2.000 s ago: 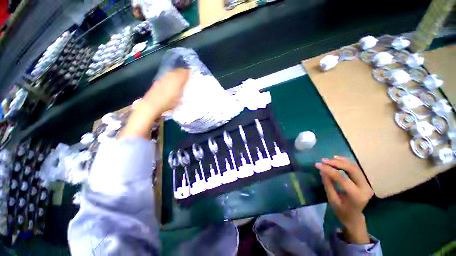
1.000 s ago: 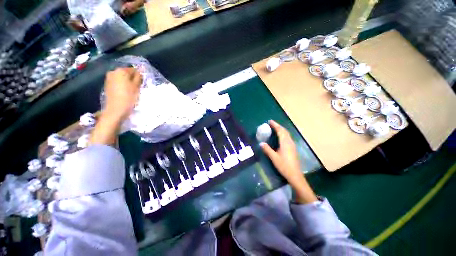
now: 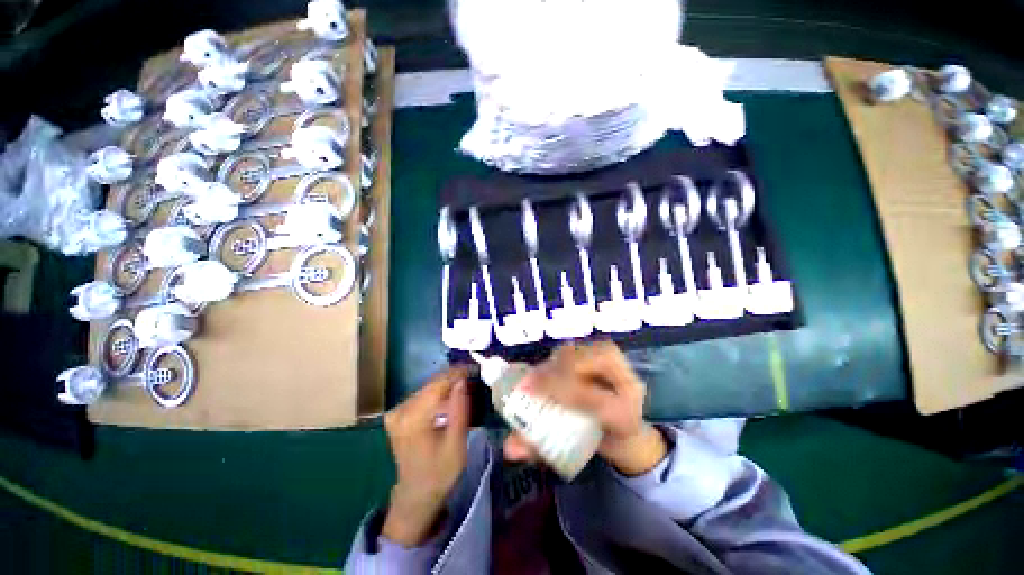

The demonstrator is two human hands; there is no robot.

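My right hand [image 3: 601, 393] holds the glue bottle [image 3: 550, 427], tilted with its narrow tip up and to the left, near the leftmost white base [image 3: 466, 334]. My left hand [image 3: 430, 449] is just left of the bottle, fingers curled, with a small white part [image 3: 441, 420] at the fingers. Several ring-and-stem units [image 3: 632, 253] stand in a row on the black pad [image 3: 730, 326], rings away from me and white bases near me. Each has a short pin beside its stem. Whether the tip touches anything is unclear.
A bag of white parts [image 3: 567, 90] lies behind the row, with crumpled white plastic [image 3: 707, 96] at its right. Stacked cardboard [image 3: 270, 388] at left bears overlapping units. Another cardboard sheet [image 3: 915, 258] with units is at right. Clear crumpled plastic [image 3: 45, 185] lies far left.
My left hand has left the parts bag and come to the front edge with a small part. My right hand has lifted the bottle and brought it left. The view has turned left.
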